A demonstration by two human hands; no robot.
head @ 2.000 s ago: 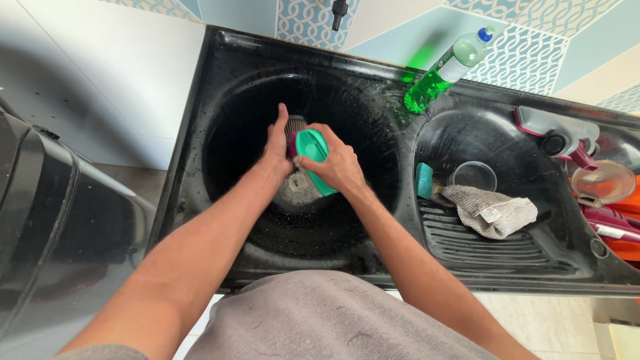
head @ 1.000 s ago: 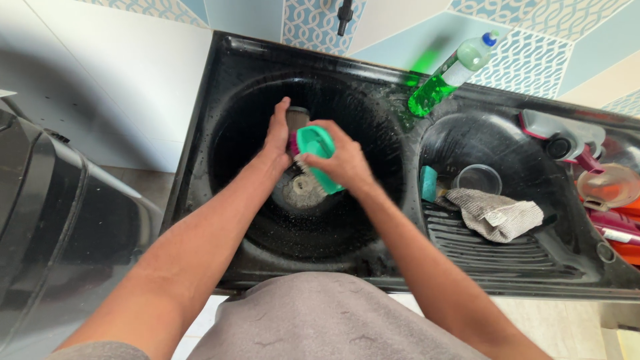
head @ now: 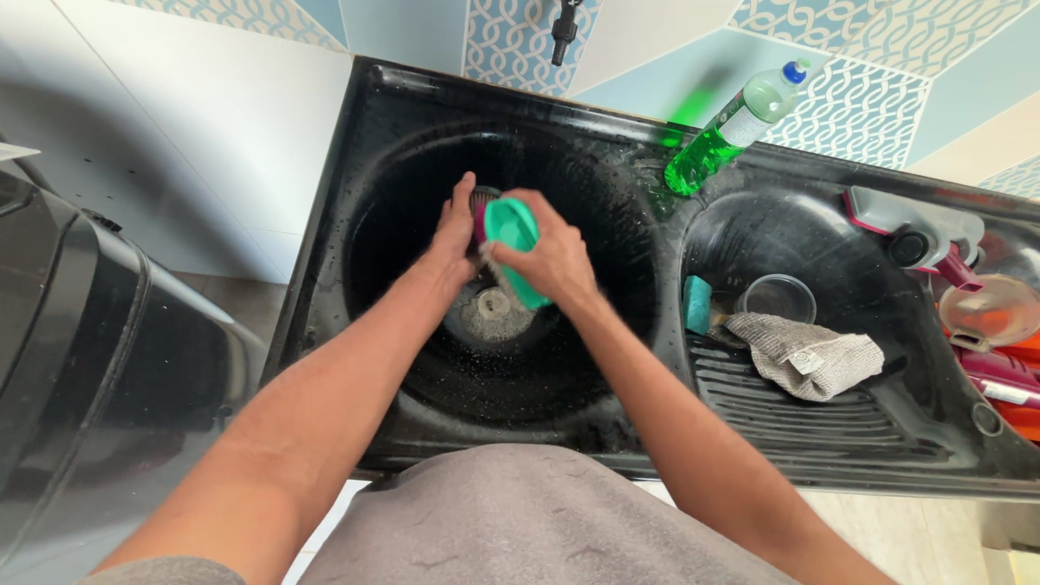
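Observation:
Over the round black basin (head: 520, 382), my right hand (head: 556, 248) grips a green scrubbing brush (head: 510, 231) with pale bristles turned down and left. My left hand (head: 457, 231) is around the far left side of a small part with a magenta band and dark ridges (head: 485, 201), mostly hidden between the hands and the brush. The bristles are against or very close to this part. Below them, foamy water surrounds the drain (head: 492, 303).
A bottle of green liquid (head: 719, 142) stands behind, between the basins. Right of it lie a teal sponge (head: 697, 305), a clear round lid or dish (head: 777, 299), a grey cloth (head: 804, 357) and grey-magenta appliance parts (head: 914, 227). A black tap (head: 564, 32) hangs above the basin's back edge.
The brush and my right hand have shifted slightly over the part, and the brush's tilt has varied. My left hand has stayed around the part.

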